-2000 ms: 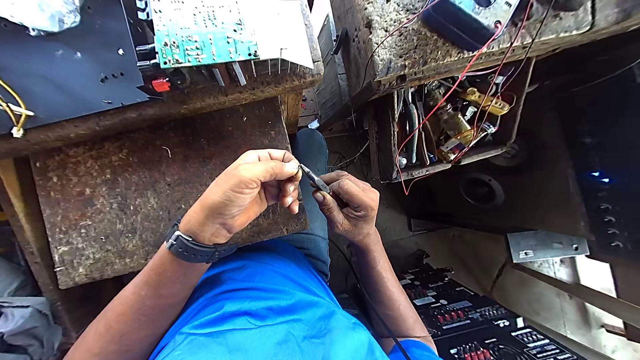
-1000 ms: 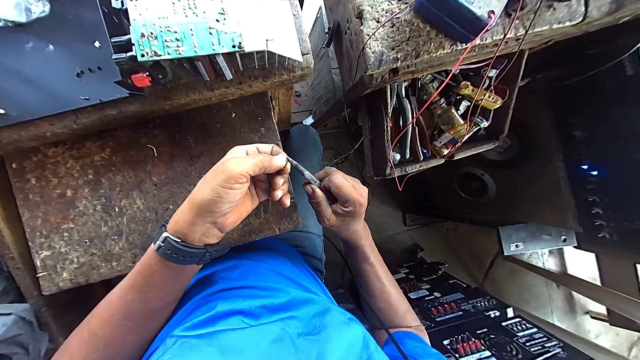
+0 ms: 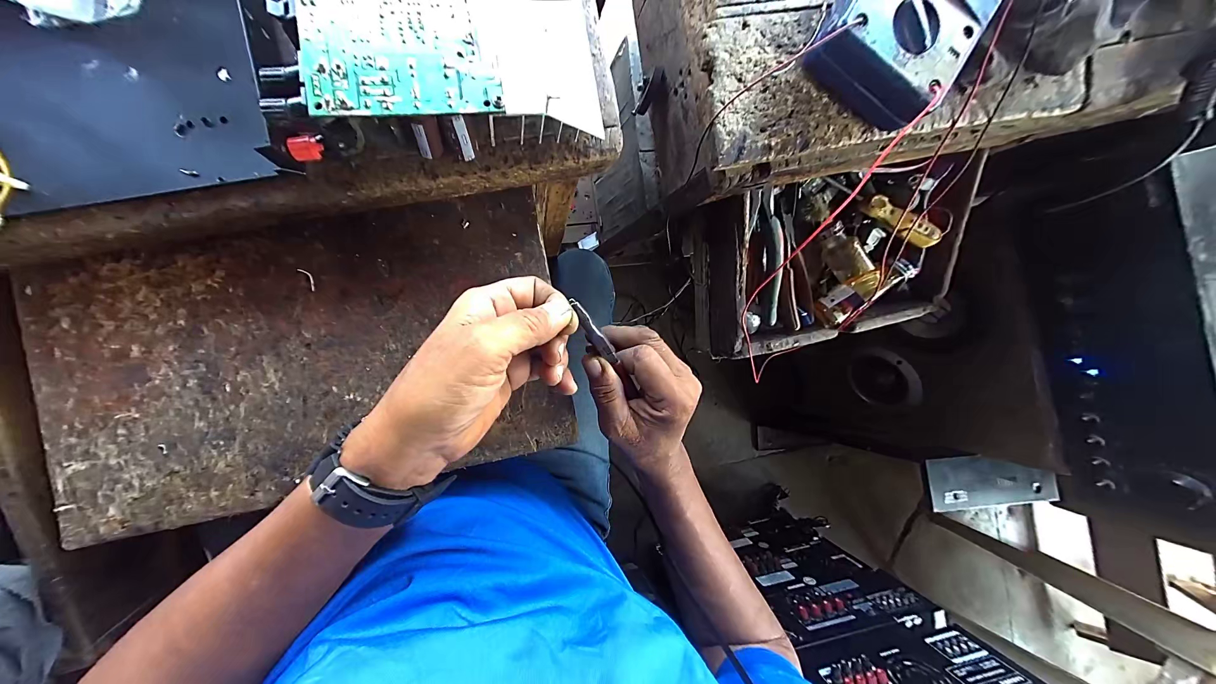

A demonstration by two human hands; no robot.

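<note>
Over the right edge of a worn wooden board (image 3: 237,361), my two hands meet. My right hand (image 3: 651,389) grips a dark, slim pen-shaped tool with a cable, likely a soldering iron (image 3: 596,334), its tip pointing up and left. The tip touches or nearly touches the fingertips of my left hand (image 3: 503,356). Thumb and forefinger of that hand are pinched together; whatever is between them is too small to make out. A black watch strap circles my left wrist. The cable runs down along my right forearm.
A green circuit board (image 3: 399,57) and a black metal panel (image 3: 123,104) lie on the upper left bench. A multimeter (image 3: 898,57) with red leads sits on the right bench, above an open wooden drawer (image 3: 817,337) of tools and parts. Black panels with red terminals (image 3: 836,608) stand lower right.
The hands stay together in much the same pose, with the tool still in the right hand. No clear change in what is held.
</note>
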